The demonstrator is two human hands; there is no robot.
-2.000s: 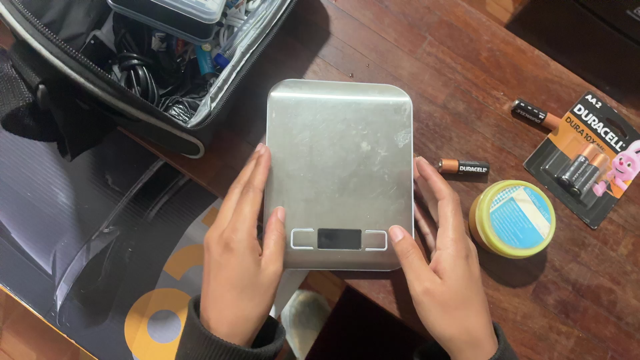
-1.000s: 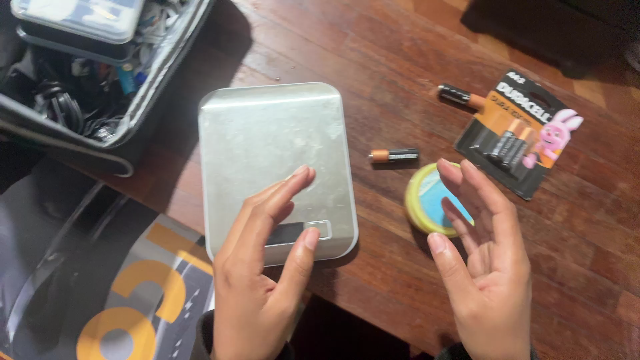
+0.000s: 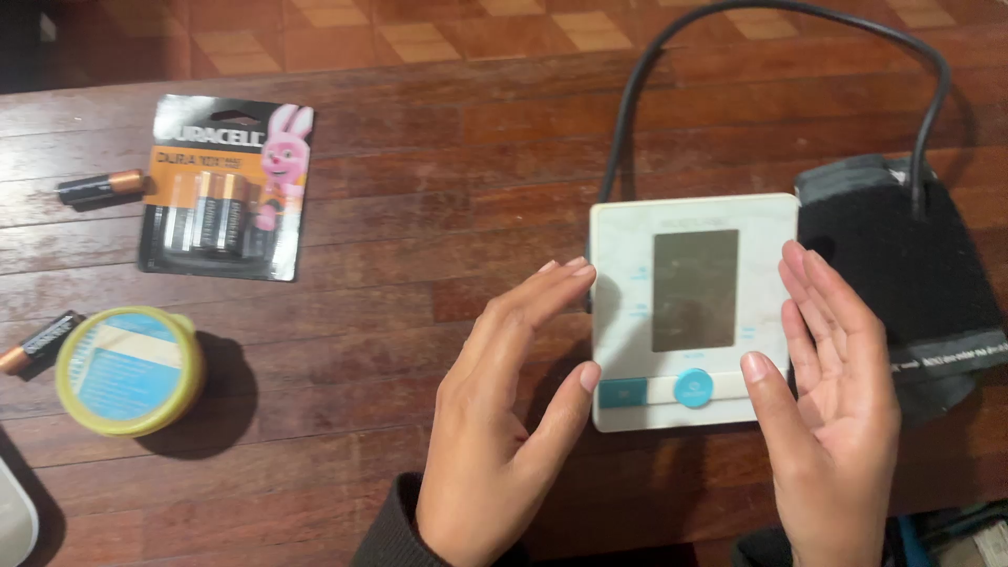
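Note:
A white digital blood pressure monitor point(image 3: 768, 295) with a grey screen and a round blue button lies on the wooden table point(image 3: 409, 197). My left hand point(image 3: 504, 402) is spread at its left edge, fingers apart, holding nothing. At the right edge is my right hand point(image 3: 835, 394), also spread, its thumb by the lower right corner; whether it touches the case I cannot tell. A black tube point(image 3: 642, 71) arches from behind the monitor to a folded black fabric cuff point(image 3: 882, 260), partly hidden by my right hand.
To the left lie a Duracell battery blister pack point(image 3: 224, 189), one loose battery point(image 3: 98, 187), another loose battery point(image 3: 39, 342) and a round yellow-rimmed tub point(image 3: 130, 370). A corner of the kitchen scale point(image 3: 12, 512) shows at the left edge. Tiled floor point(image 3: 409, 39) is visible beyond the table.
Both hands have left the kitchen scale area and are now at the blood pressure monitor, which the earlier frames do not show. The view has swung far to the right.

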